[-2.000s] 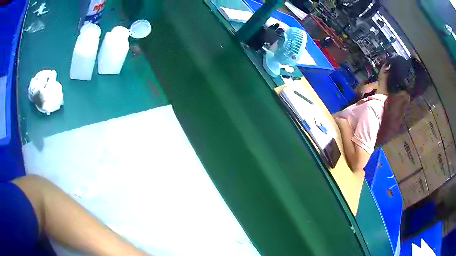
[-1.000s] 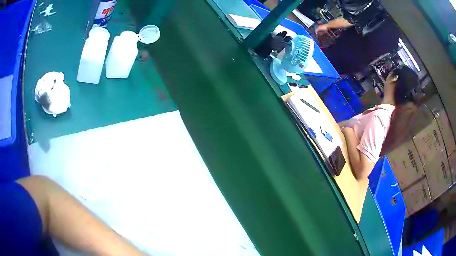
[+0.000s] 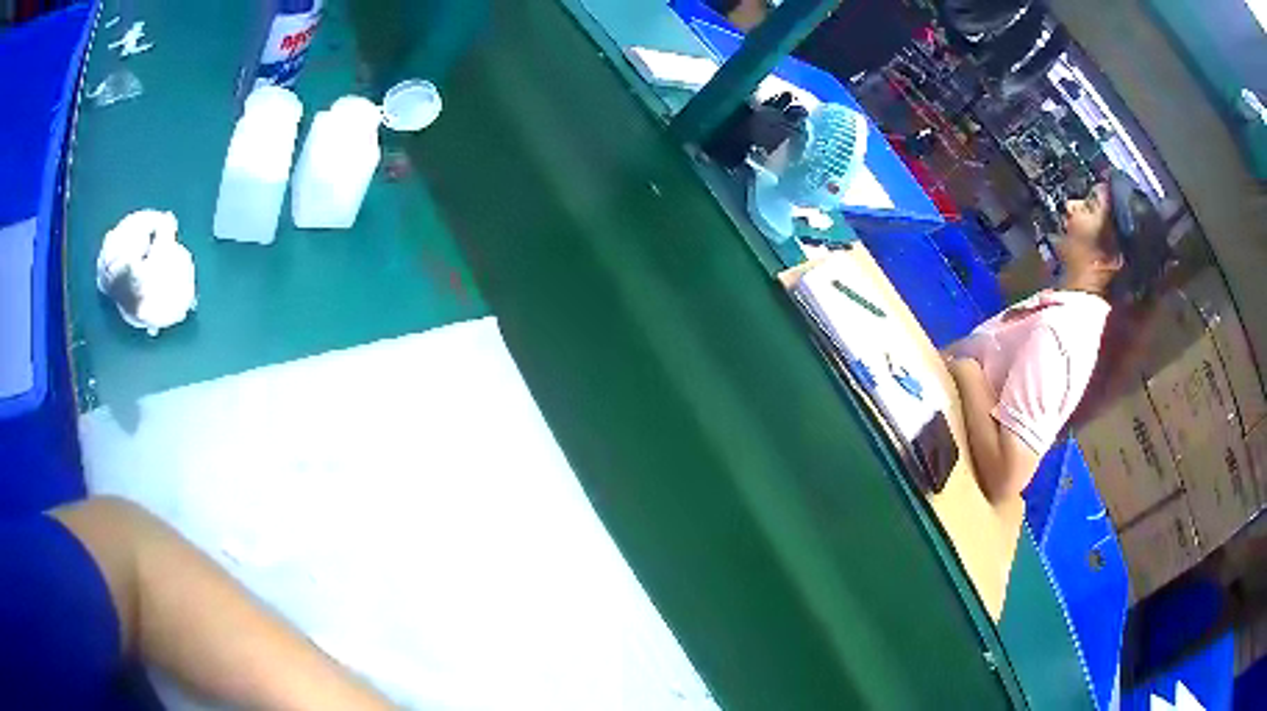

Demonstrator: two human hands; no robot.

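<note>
A large flat white sheet (image 3: 375, 472) lies on the near end of the green bench. A bare forearm with a blue sleeve reaches over its lower left part, and its hand is cut off by the bottom edge of the picture. Neither of my hands shows. A crumpled white wad (image 3: 147, 271) sits beyond the sheet near the bench's left edge. Two white plastic bottles (image 3: 259, 167) stand side by side behind it, and the right one has its round lid open. A blue and white spray can (image 3: 288, 49) stands behind them, cut off by the top edge.
A blue tote (image 3: 53, 139) is left of the bench. A dark green strip (image 3: 611, 375) runs along its right side. Across it are a teal fan (image 3: 820, 160), an open notebook (image 3: 868, 340), a dark case (image 3: 935, 453) and a person in a pink shirt (image 3: 1049, 361). Cartons (image 3: 1167, 445) stand behind.
The person across the bench has raised and turned their head. Another person's arm at the top right is gone from view. The forearm over the sheet has barely moved.
</note>
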